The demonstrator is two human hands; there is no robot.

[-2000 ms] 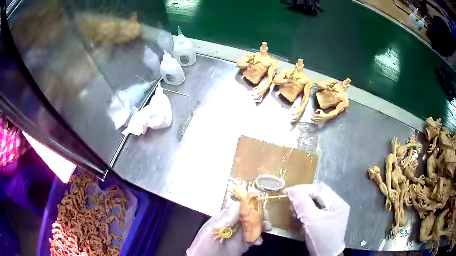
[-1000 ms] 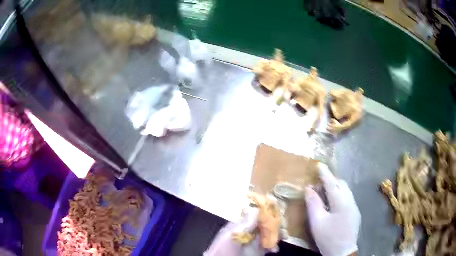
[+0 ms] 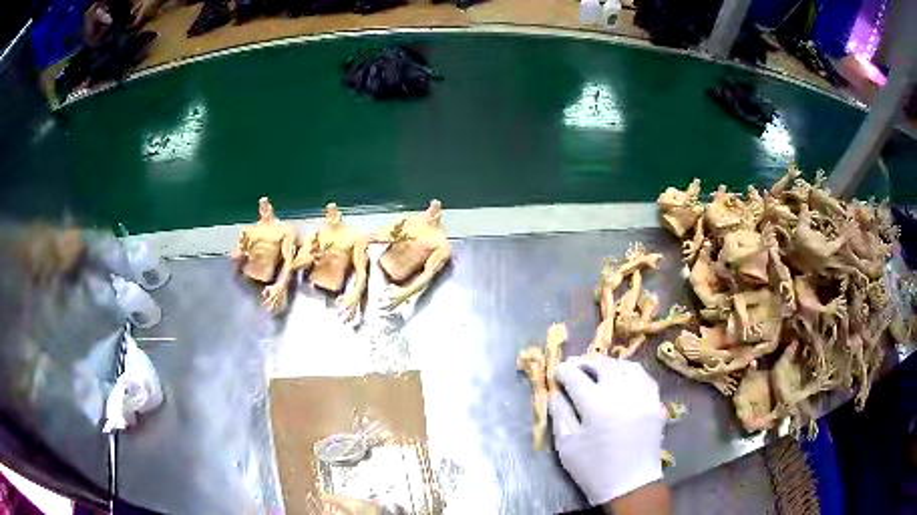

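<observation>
My right hand, in a white glove, is over loose tan arms right of the cardboard pad. Its fingertips touch or overlap them; whether they grip one is hidden. My left hand is out of view. A tan part shows at the bottom edge, cut off. The brown cardboard pad has shiny smears and a small oval dish. Three tan torsos with arms stand in a row along the far table edge.
A large pile of tan torsos and arms is at the right. White squeeze bottles and a crumpled white cloth are at the left. A green conveyor runs behind, carrying dark bundles.
The view has swung right. My right hand has moved from beside the dish to the loose arms. My left hand has left the view, and the torso it held is no longer fully seen.
</observation>
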